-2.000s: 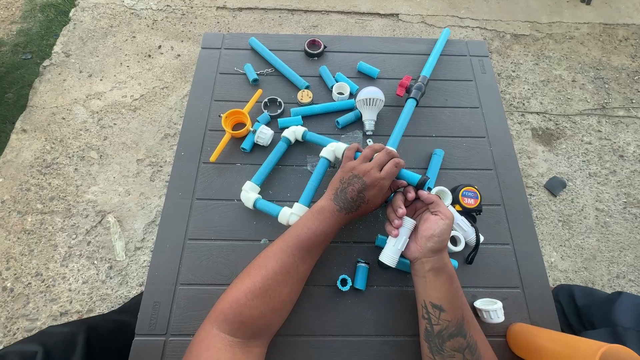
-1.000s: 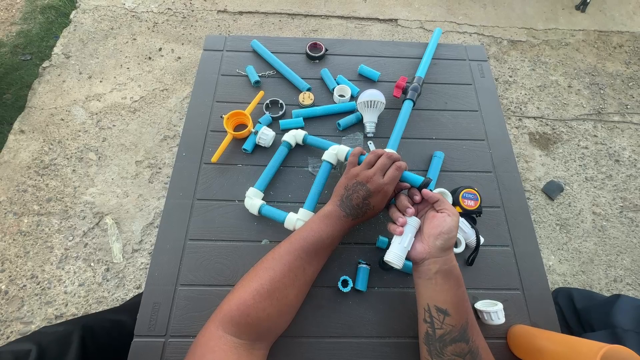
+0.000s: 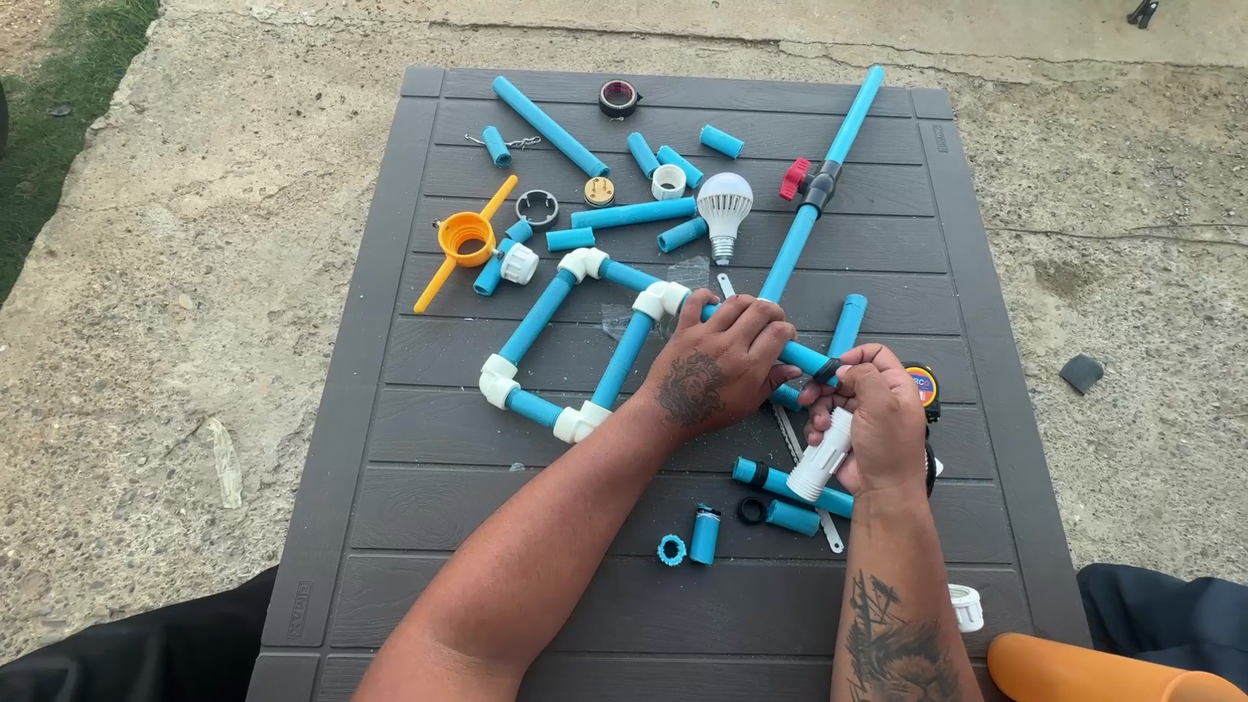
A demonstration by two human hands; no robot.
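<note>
My left hand is closed over a blue pipe of the pipe frame, a loop of blue pipes with white elbow and tee fittings. At the right end of that pipe is a black ring, which the fingers of my right hand pinch. My right hand also holds a white threaded plastic fitting against its palm. Beyond my left hand, a long blue pipe with a black valve and red handle runs away from me. A saw blade lies partly hidden under my hands.
On the brown table lie cut blue pipe pieces, an orange two-handled tool, an LED bulb, a tape measure, a white ring fitting and, nearer me, a blue pipe with a black ring. An orange pipe is at the lower right.
My hands stay at the same pipe end, with the white fitting still in my right hand. The fingers of my right hand have shifted slightly around the black ring.
</note>
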